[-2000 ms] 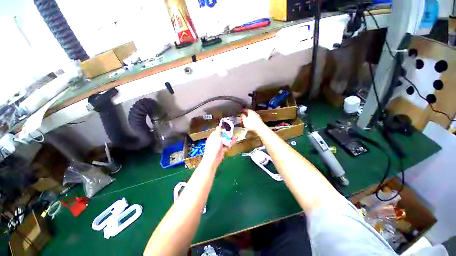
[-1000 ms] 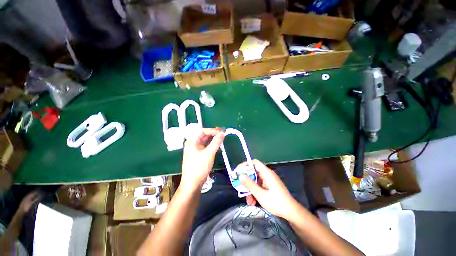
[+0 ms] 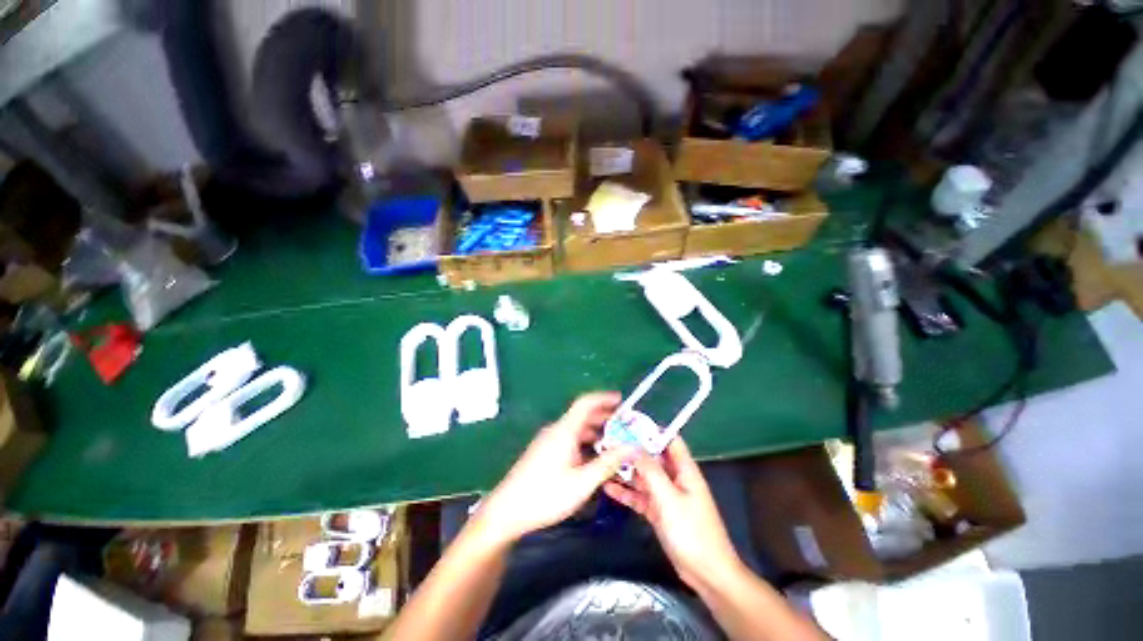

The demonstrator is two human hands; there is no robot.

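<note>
A white loop housing (image 3: 683, 391) is held over the front edge of the bench, its loop pointing up and right. My left hand (image 3: 560, 470) and my right hand (image 3: 677, 501) both hold its wide end, with the fingertips meeting there. A small blue and greenish patch shows inside the wide end; its details are too small to tell. Another white loop housing (image 3: 692, 313) lies on the bench just beyond the held one.
Two loop housings (image 3: 449, 376) stand side by side at centre left, with another pair (image 3: 228, 398) further left. Cartons (image 3: 501, 261) and a blue bin (image 3: 404, 238) line the back. An electric screwdriver (image 3: 875, 319) is at right. A small clear piece (image 3: 510, 313) lies mid-bench.
The held housing has turned from leaning left to pointing up and right. My left hand has moved from the loop's far end to the wide end, beside my right hand. The view has shifted.
</note>
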